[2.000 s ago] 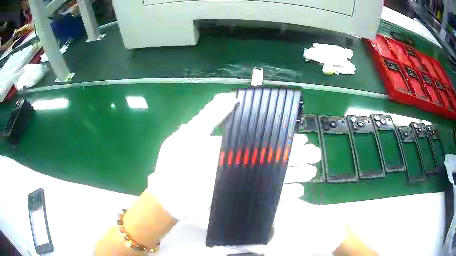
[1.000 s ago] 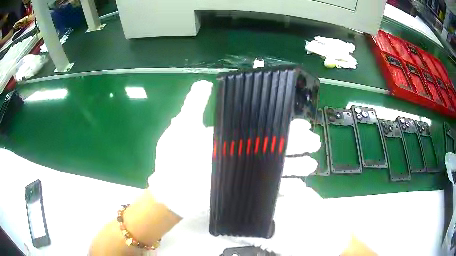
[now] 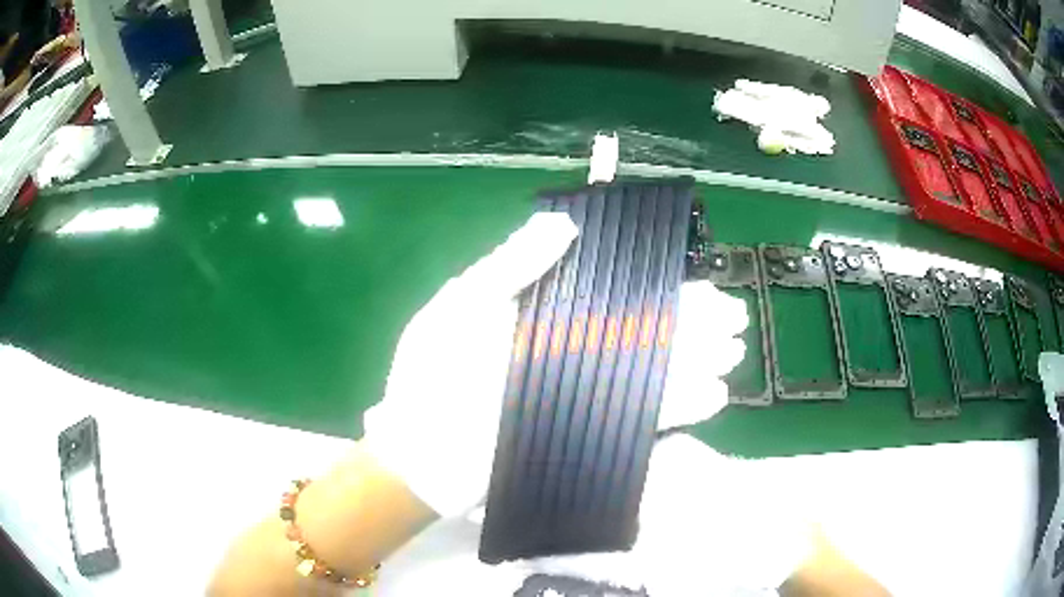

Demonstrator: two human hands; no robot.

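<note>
A stack of black phone frames (image 3: 589,397) is held upright in front of me, its ribbed edges facing me, with orange-red marks lined up across it. My left hand (image 3: 449,373), in a white glove, grips the stack's left side, thumb near the top. My right hand (image 3: 700,362), also white-gloved, holds the right side, its fingers showing beyond the edge. More phone frames (image 3: 805,390) lie in a slanting row on the green belt (image 3: 292,303) at the right. A single frame (image 3: 88,496) lies on the white cover at the left.
The white cover (image 3: 210,466) lies nearest me. Red trays (image 3: 922,175) holding frames stand at the far right. A crumpled white heap (image 3: 776,114) lies beyond the belt. A light-grey machine (image 3: 373,47) stands at the back. A dark part shows below the stack at the bottom edge.
Since one second ago, the stack has tilted, so its top leans right and its right-hand face shows less. My left thumb has moved onto its upper edges.
</note>
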